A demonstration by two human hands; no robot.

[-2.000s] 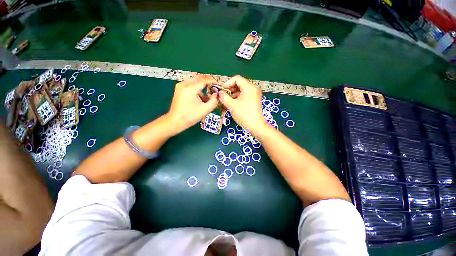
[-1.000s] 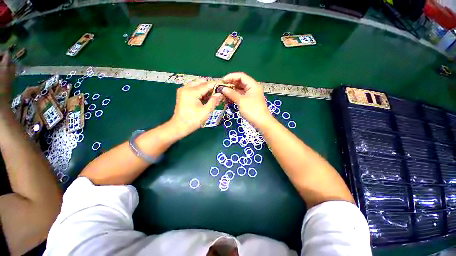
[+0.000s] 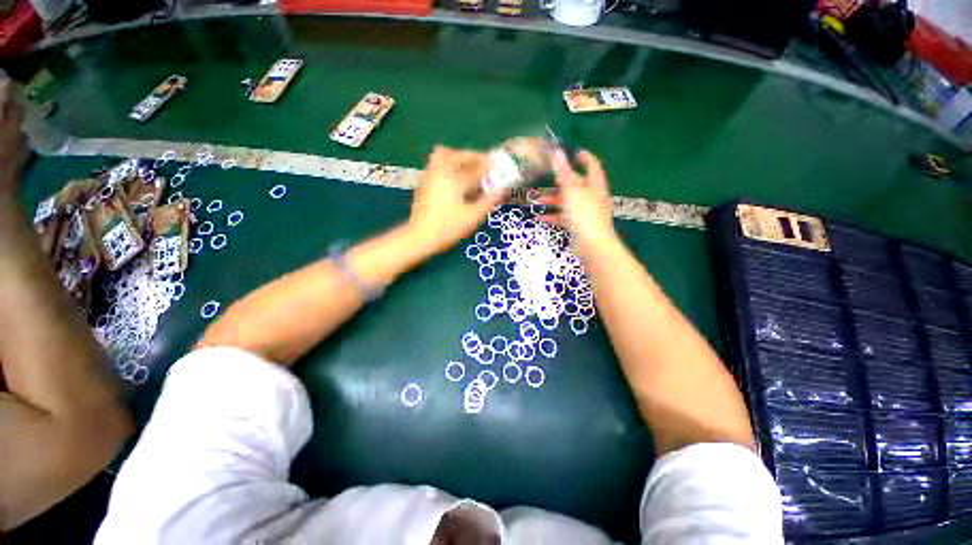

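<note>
My left hand holds a circuit board above the pale dividing strip, its white patch showing. The board's far end is a tan blur. My right hand is just right of the board with its fingers spread. Its fingertips are blurred, so whether they touch or hold anything cannot be told. A pile of thin white rings lies on the green worktop below my hands, with scattered rings nearer me.
Spaced boards lie on the green belt beyond the strip. A black tray is at right, one board in its corner. A board heap, more rings and another person's arm are at left.
My hands have moved apart and slightly right. The board has come up from hanging below my fingers, its white patch now at the left fingertips. The belt boards have shifted left.
</note>
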